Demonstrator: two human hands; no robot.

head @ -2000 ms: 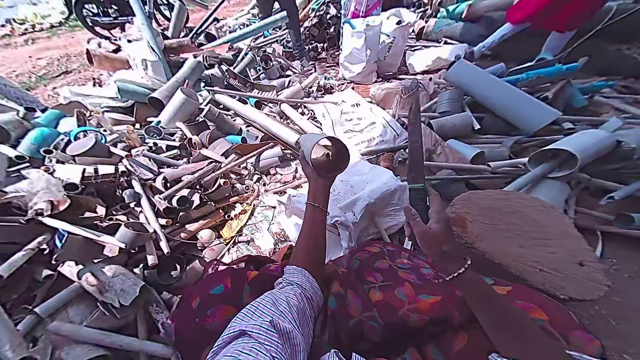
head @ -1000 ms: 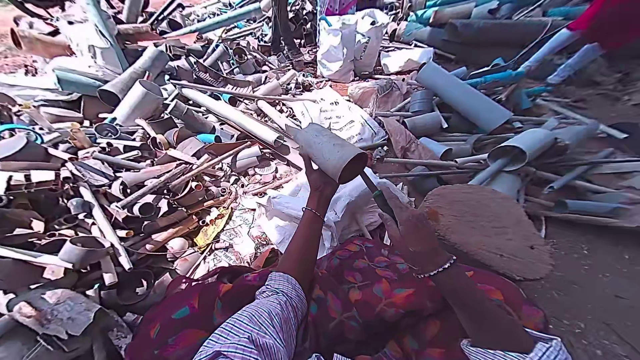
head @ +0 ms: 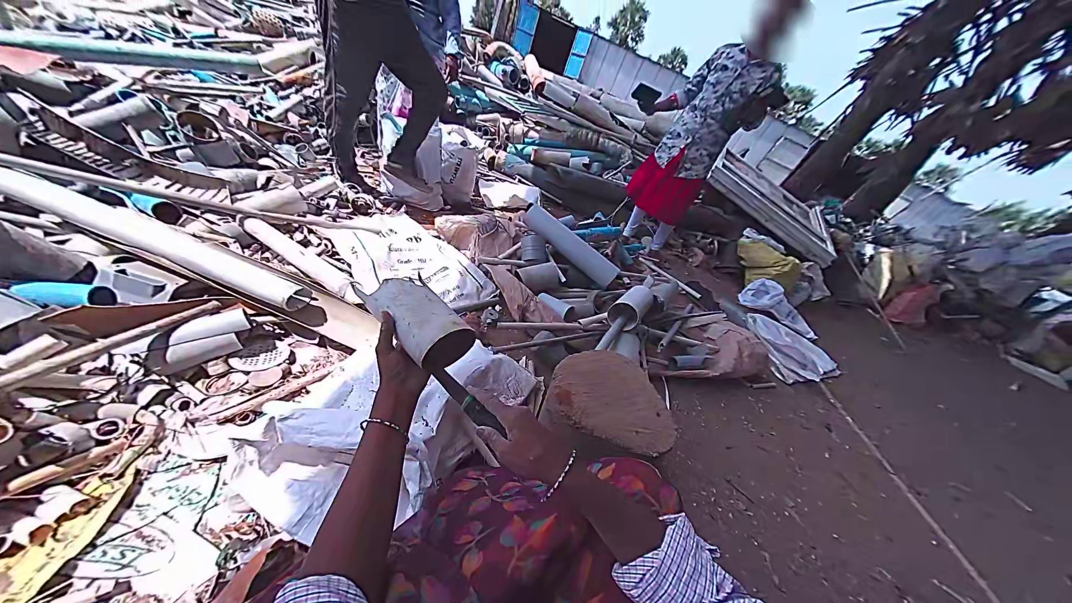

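A short grey plastic pipe piece (head: 417, 322) with a jagged far end is held up in my left hand (head: 400, 364), its open dark end facing me. My right hand (head: 523, 440) grips the dark handle of a long blade (head: 456, 389), whose metal part reaches up to the pipe's near rim. The blade's far part is hidden by the pipe. White woven sacks (head: 314, 448) lie beneath my left forearm. To the right of my right hand is a thick, rough wooden slab (head: 611, 400).
Heaped pipe scrap (head: 193, 201) covers the left side and the middle. One person in dark trousers (head: 368, 75) stands on the heap; another in a red garment (head: 666, 188) bends farther back. Bags and sheets (head: 787, 335) lie at right beside bare ground (head: 837, 469).
The blade stood upright, apart from the pipe, two seconds ago; now it is at the pipe's near end. The pipe has tilted. The view has swung up and right, showing both people more fully.
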